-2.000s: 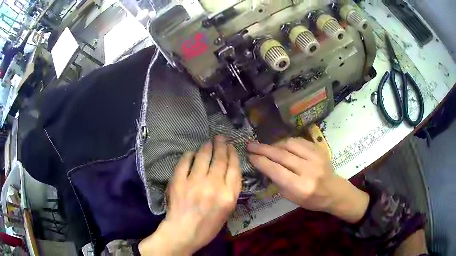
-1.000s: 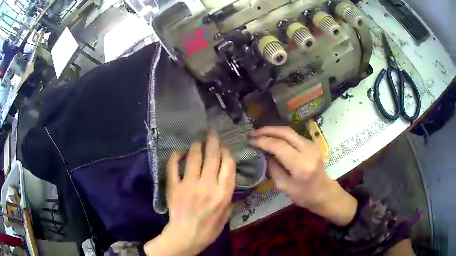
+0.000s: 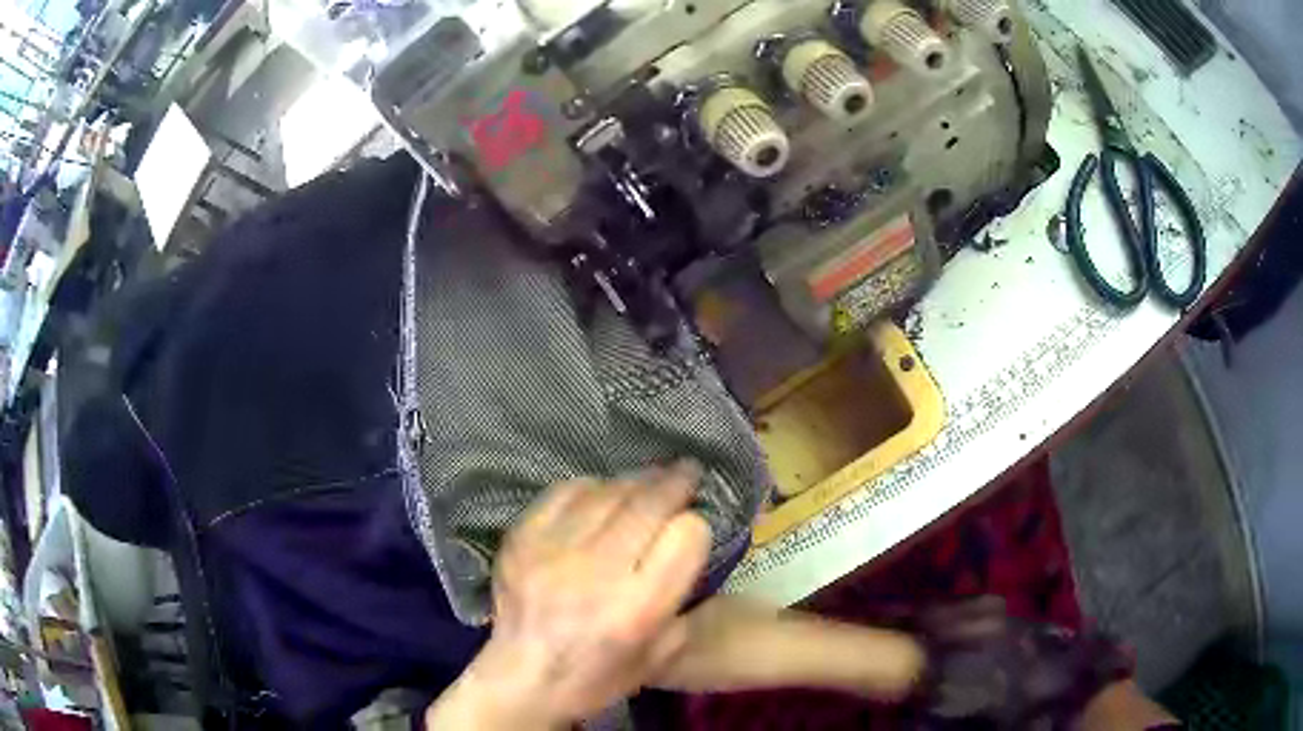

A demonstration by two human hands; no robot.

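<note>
The grey striped piece (image 3: 522,386) lies under the head of the overlock machine (image 3: 686,157), with a pale fuzzy edge down its left side. It joins the dark navy and black garment (image 3: 300,371) heaped at the left. My left hand (image 3: 593,578) is blurred and lies on the near part of the striped piece, fingers bent; whether it grips the cloth is unclear. My right hand (image 3: 715,643) is blurred low beside and partly behind my left hand, its fingers hidden. The needle area is dark, and the cloth reaches up to it.
A yellow open tray (image 3: 922,407) shows below the machine front. Black-handled scissors (image 3: 1136,229) lie at the right on the white table (image 3: 1036,364) with its printed ruler edge. Dark scraps dot the table. Other tables and white boards stand at the upper left.
My right hand has left the cloth near the needle and moved down and left beside my left hand, uncovering the yellow tray. My left hand has moved slightly down, its fingers more bent.
</note>
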